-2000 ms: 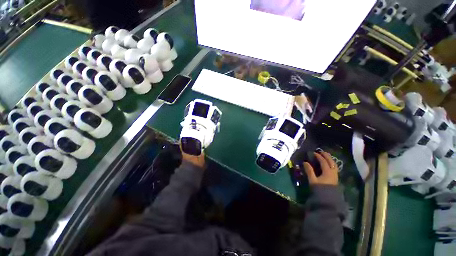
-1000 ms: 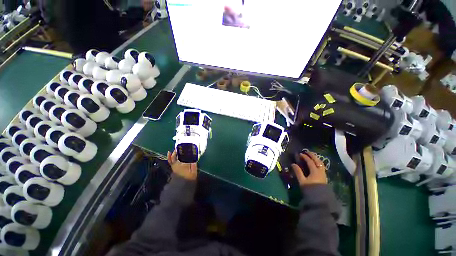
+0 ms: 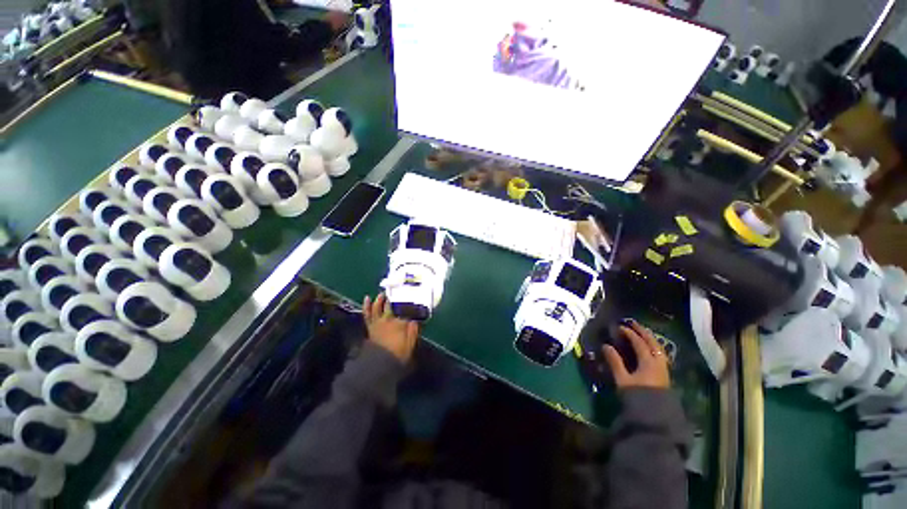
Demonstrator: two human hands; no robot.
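A white dual-lens security camera (image 3: 419, 270) stands upright on the green bench mat near its front edge. My left hand (image 3: 391, 330) is at the camera's lower front left, fingers apart, fingertips close to the lower ball; whether they touch it is unclear. A second white dual-lens camera (image 3: 559, 306) stands to the right, its black-faced lower ball turned down towards me, with no hand on it. My right hand (image 3: 639, 356) rests over a small dark mouse (image 3: 624, 345), which is mostly hidden between thumb and fingers.
A white keyboard (image 3: 481, 215) lies behind the cameras, below a bright monitor (image 3: 457, 80). A smartphone (image 3: 354, 208) lies left. Rows of single-ball cameras (image 3: 156, 310) fill the left; a black bag (image 3: 741, 268) and clustered cameras (image 3: 855, 328) stand right. A person's dark sleeve (image 3: 224, 50) shows behind.
The left camera's lower ball has tilted down, showing less black face. My left hand's fingers have spread beside it. The monitor picture has changed. The whole view has shifted. My right hand stays at the mouse.
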